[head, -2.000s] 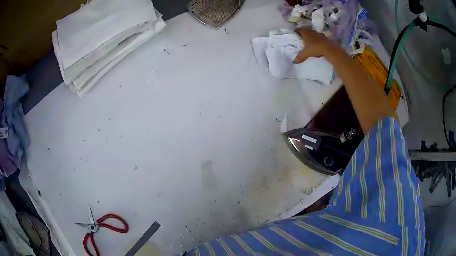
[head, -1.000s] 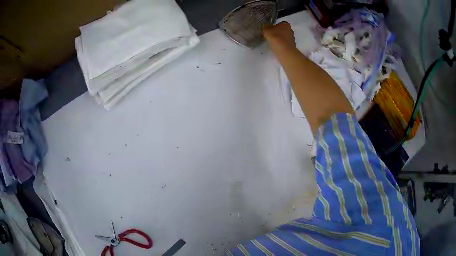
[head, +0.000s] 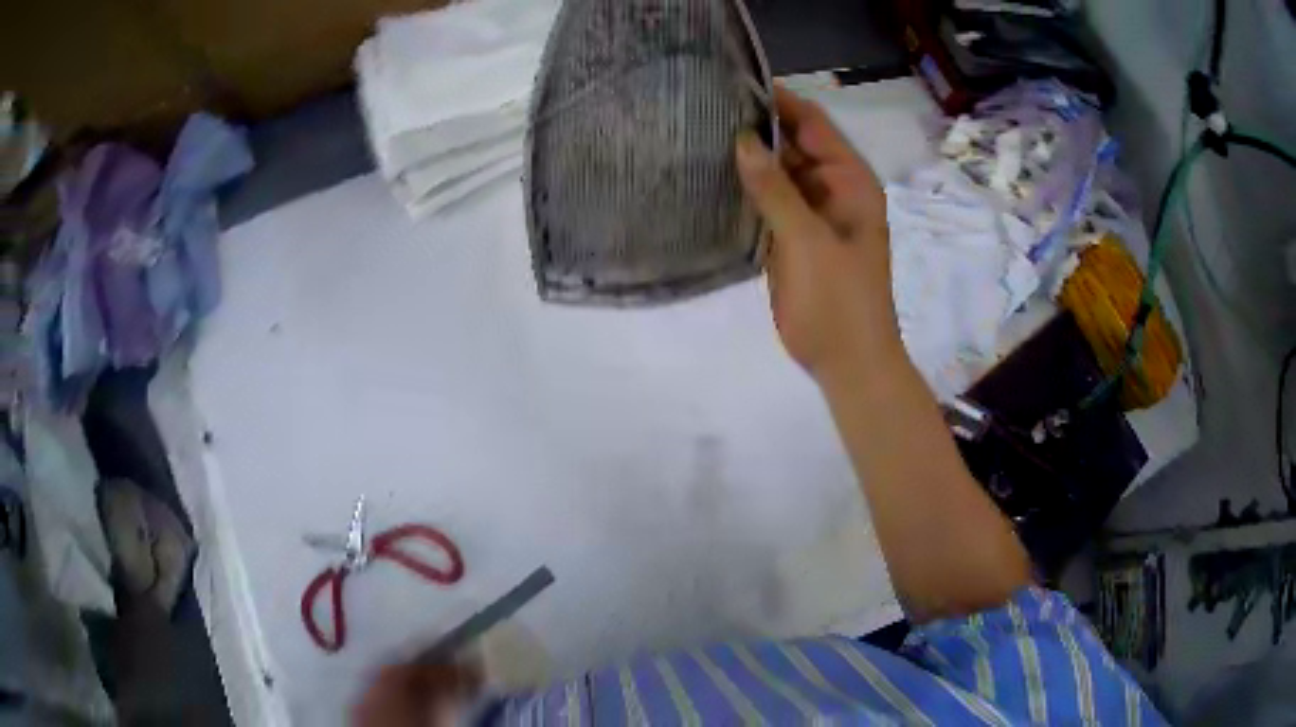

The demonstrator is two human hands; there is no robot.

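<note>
My right hand point(head: 832, 234) grips the right edge of the iron shoe point(head: 647, 164) and holds it up over the far part of the table. Its grey, ribbed, mesh-like face shows, with the broad end towards me; its tip is cut off by the top edge. My left hand point(head: 424, 693) is blurred at the bottom edge, beside the lower end of the steel ruler point(head: 490, 614); whether it touches the ruler is unclear. Red-handled scissors point(head: 355, 551) lie open on the table, left of the ruler.
A folded white cloth stack point(head: 452, 107) is at the far edge. White pieces point(head: 945, 263) lie right of my right hand. The dark iron point(head: 1002, 462) is partly hidden by my forearm, near an orange-yellow bundle point(head: 1123, 327). Lilac and blue garments point(head: 135, 270) hang at left.
My right hand has taken hold of the iron shoe and raised it from the table's far edge, closer to the camera. My left hand has come into view at the bottom.
</note>
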